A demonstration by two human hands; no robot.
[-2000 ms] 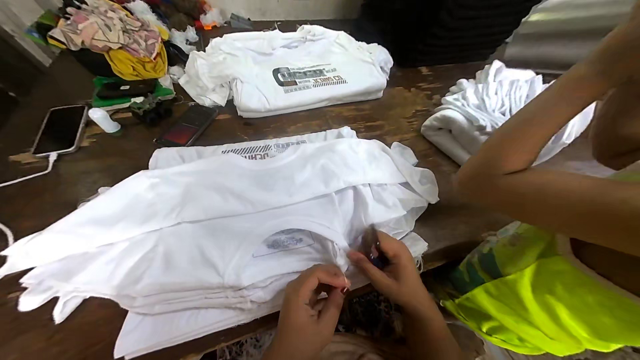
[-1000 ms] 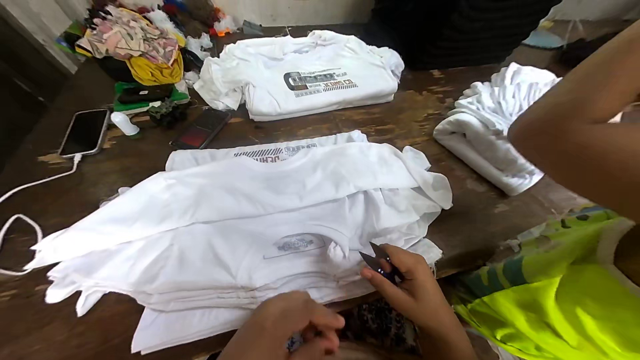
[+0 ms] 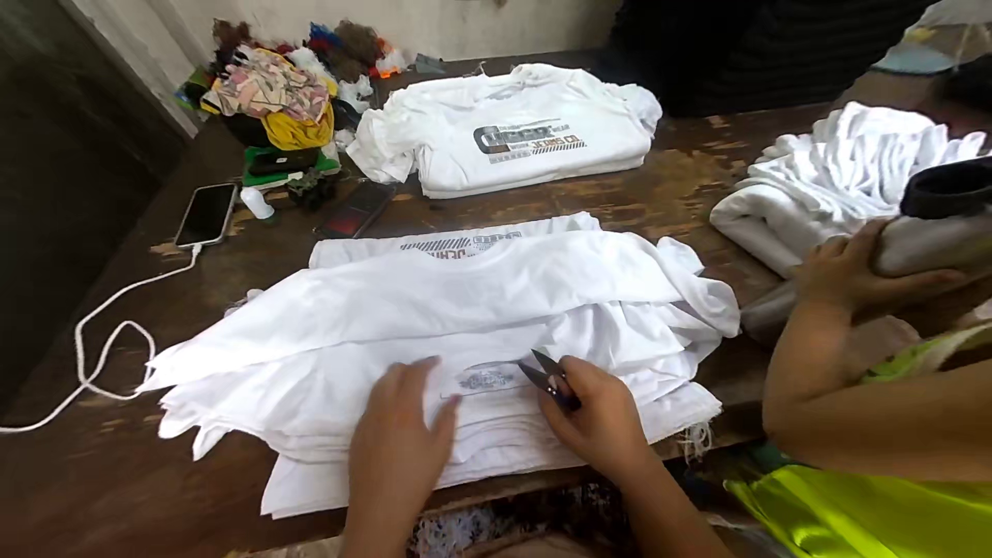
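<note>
A layered stack of white T-shirts (image 3: 403, 310) lies spread across the wooden table before me. My left hand (image 3: 403, 434) rests on the nearest shirt with its fingers apart, just left of a small printed mark (image 3: 487, 377) by the neck. On the right of that mark, my right hand (image 3: 597, 415) holds small dark thread snips (image 3: 552, 381), their blades parted and pointing up and left over the cloth. Loose threads (image 3: 696, 440) hang at the stack's lower right corner. Behind it, a folded pile of white printed T-shirts (image 3: 535, 136) lies on the table.
Another person's hand (image 3: 845, 271) touches folded white cloth (image 3: 775, 209) at the right; that person's arm reaches in beside my work. A phone (image 3: 206, 215) with a white cable (image 3: 116, 291), a small white bottle (image 3: 256, 203), a dark phone-like object (image 3: 356, 211) and fabric scraps (image 3: 271, 89) are at the left.
My left hand has moved up from the near edge onto the shirt. The bunched cloth by the snips now lies flatter. The other person's hand has come into view on the folded cloth.
</note>
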